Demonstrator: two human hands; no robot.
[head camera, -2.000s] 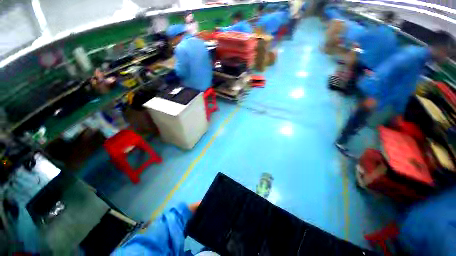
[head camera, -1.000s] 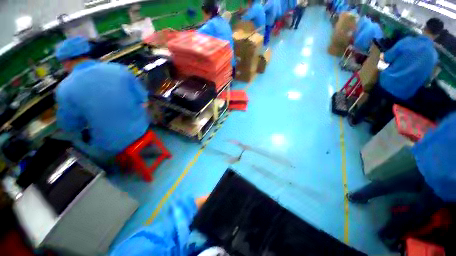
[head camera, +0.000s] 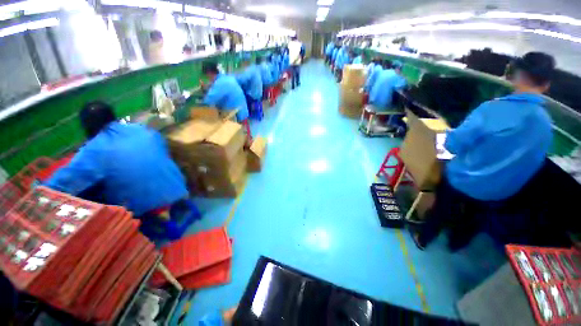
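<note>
A long black foam tray (head camera: 306, 299) with glossy black slabs in its slots is held at the bottom of the picture, over the blue aisle floor. My left hand (head camera: 229, 314) shows only as a small bit of fingers at the tray's left end, beside a scrap of blue sleeve. My right hand is not in view.
Stacked red blister trays (head camera: 70, 255) stand at near left, with red trays (head camera: 197, 258) on the floor. Cardboard boxes (head camera: 207, 153) stand behind. A black tray (head camera: 387, 205) lies by a standing person (head camera: 500, 146) at right. A red tray (head camera: 548, 283) is at near right.
The view has moved forward along the aisle and tilted up. The red tray stack and boxes at left are nearer. The black tray is still held, lower in the picture.
</note>
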